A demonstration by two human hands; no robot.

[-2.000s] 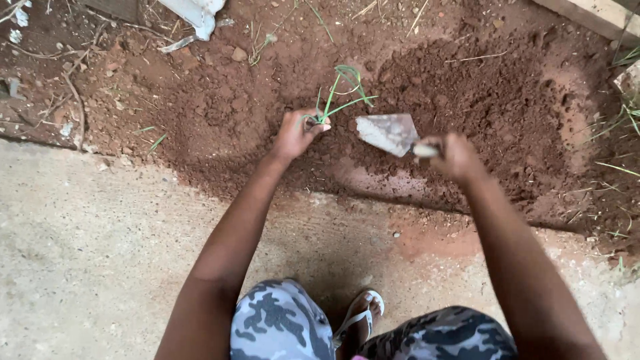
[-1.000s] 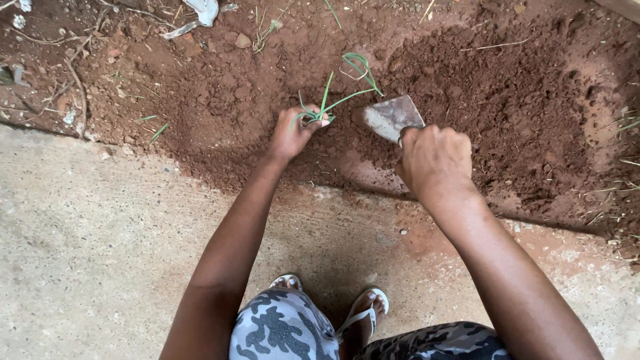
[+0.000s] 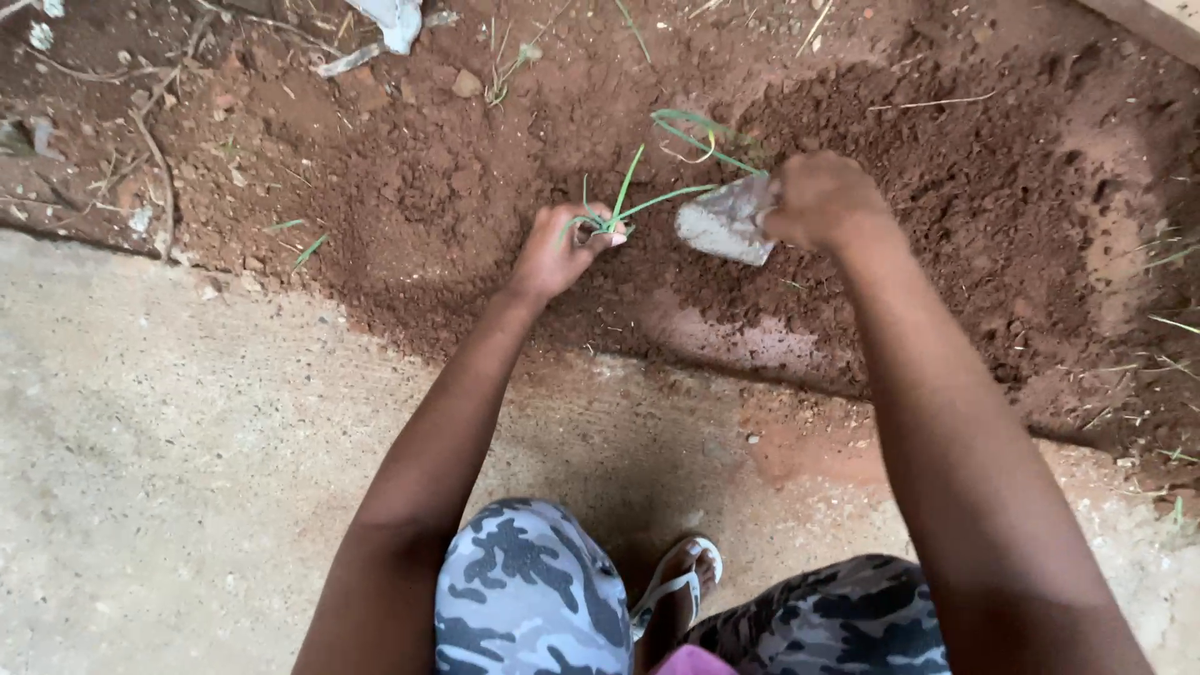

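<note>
My left hand [image 3: 562,248] pinches the base of a green seedling with long thin leaves [image 3: 626,192], low over the red-brown soil [image 3: 450,216]. One leaf reaches right, to the blade of a trowel, and another curling green leaf lies above it. My right hand [image 3: 825,202] is closed round the handle of the metal trowel [image 3: 727,223], whose handle is hidden by the fingers. The soil-smeared blade points left, toward the seedling, a short way from my left hand. Whether the blade's edge is in the soil I cannot tell.
A concrete slab [image 3: 187,412] borders the soil on the near side, where a foot in a white flip-flop [image 3: 694,577] rests. Dry twigs [image 3: 155,141] and a whitish scrap [image 3: 389,19] lie at the upper left. Loose, dug soil [image 3: 937,206] spreads at the right, with grass at its far edge.
My right hand, with the trowel in it, has moved up from its lower place of a second ago, and the blade has turned. My left hand keeps its hold on the seedling.
</note>
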